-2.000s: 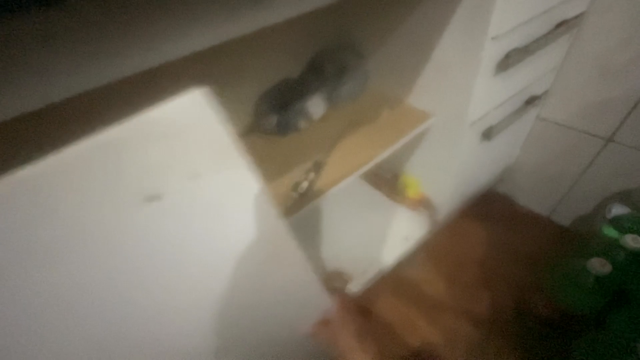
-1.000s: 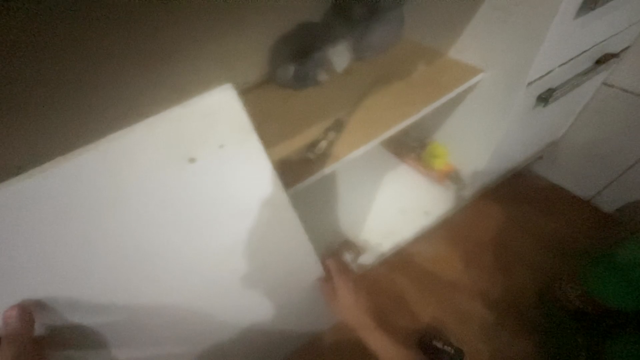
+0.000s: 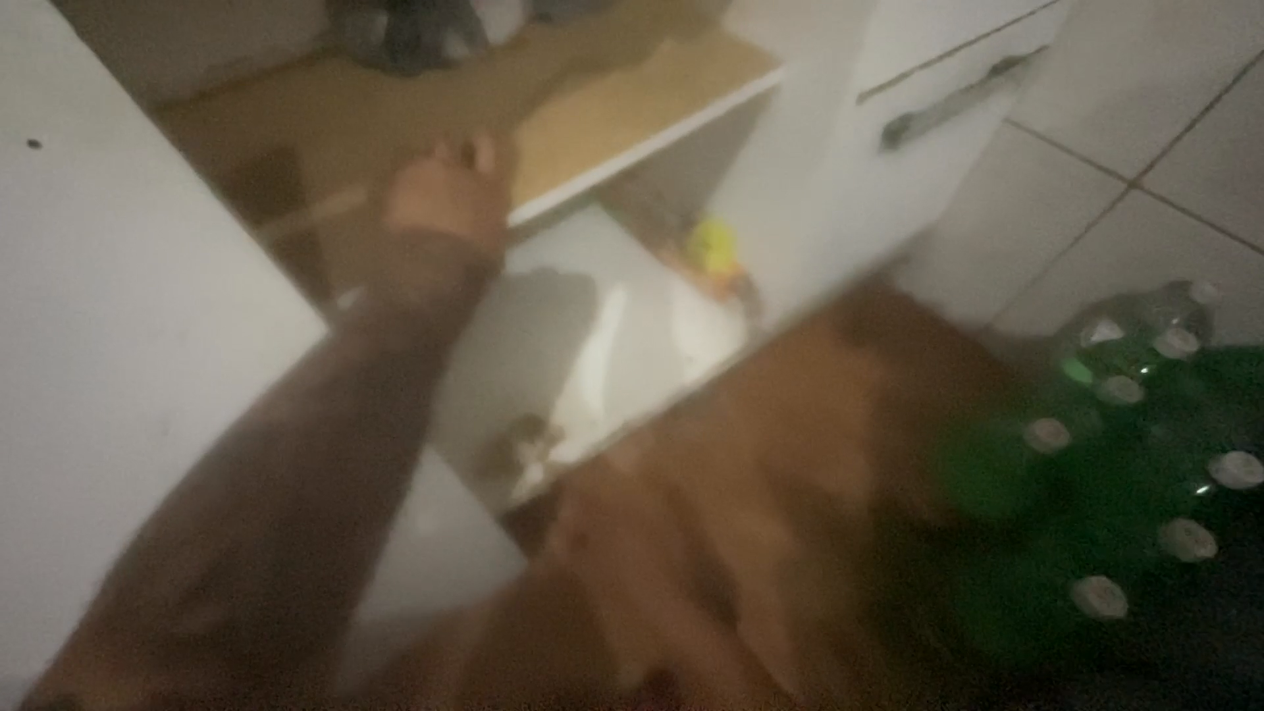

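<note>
My left hand [image 3: 444, 197] reaches over the wooden shelf board [image 3: 632, 118] of an open white cabinet, its fingers curled near the board's front edge. Blur hides whether it grips anything. A large white panel [image 3: 128, 375], perhaps a door, stands across the left side, behind my left forearm. My right hand [image 3: 602, 513] appears low in the middle, blurred, near the panel's lower right edge and the cabinet's bottom; its fingers are not clear. Inside the lower compartment lie a yellow object [image 3: 713, 245] and a small unclear item [image 3: 528, 449].
Dark, bag-like items [image 3: 415, 35] rest at the back of the shelf. Drawers with a metal handle [image 3: 963, 99] are at the upper right, beside pale tiles [image 3: 1116, 237]. Green bottles with pale caps [image 3: 1101, 597] crowd the lower right, by the brown floor [image 3: 839, 395].
My left hand has moved from the panel's left part to over the shelf. The dark metal-looking piece seen earlier on the shelf's front is no longer visible there.
</note>
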